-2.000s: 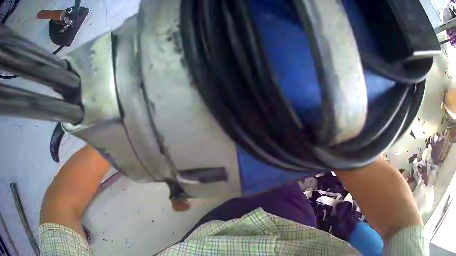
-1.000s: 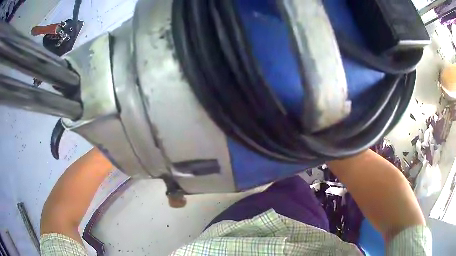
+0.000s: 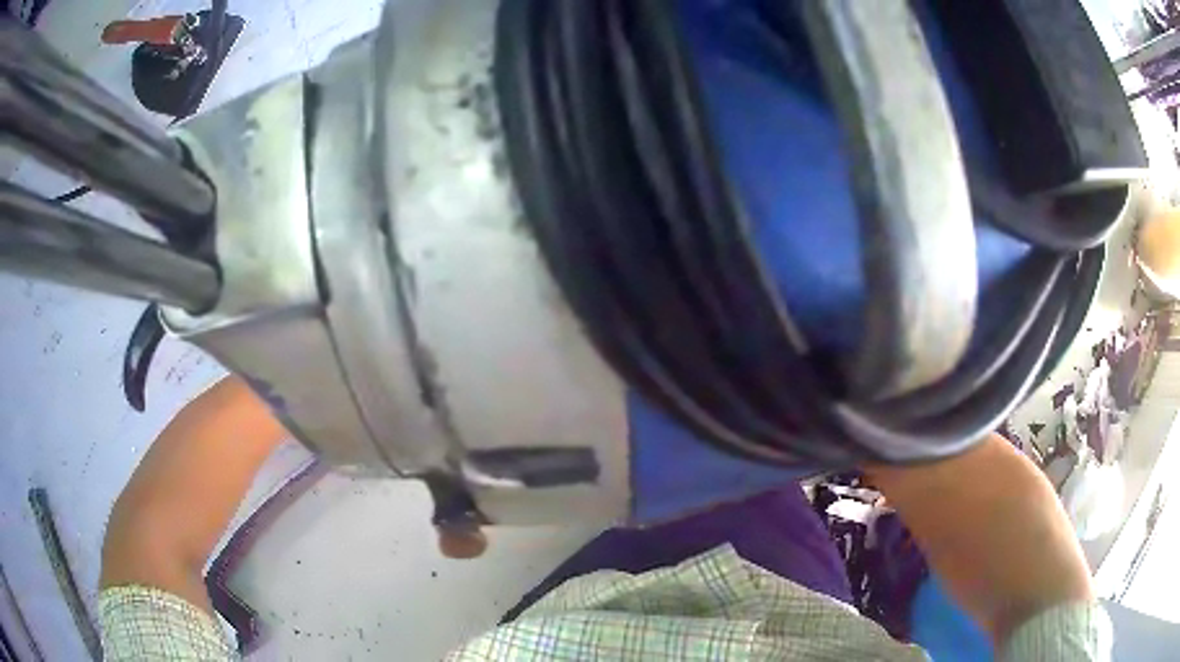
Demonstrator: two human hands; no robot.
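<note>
The straight knife cutting machine (image 3: 479, 285) fills the middle of the head view, with a silver body and blue motor housing. A thick black power cable (image 3: 608, 220) is coiled on it under a pale metal carrying handle (image 3: 912, 194). Paired steel rods (image 3: 104, 194) run off to the upper left, with a small black hook (image 3: 141, 360) below them. A brown-red knob (image 3: 461, 537) sits low on the body. My forearms reach in from both lower sides behind the machine. Both of my hands are hidden by it.
A dark clamp with an orange-red handle (image 3: 145, 31) lies at the upper left. Thin metal bars (image 3: 62, 569) lie at the lower left. A dark curved strip (image 3: 259, 530) lies beside the left forearm. Dark scraps (image 3: 1087, 414) litter the right side, near a round tan object (image 3: 1161, 246).
The machine first shifts slightly left in the picture, then back right and a little lower. The dark curved strip beside the left forearm shows more than at first.
</note>
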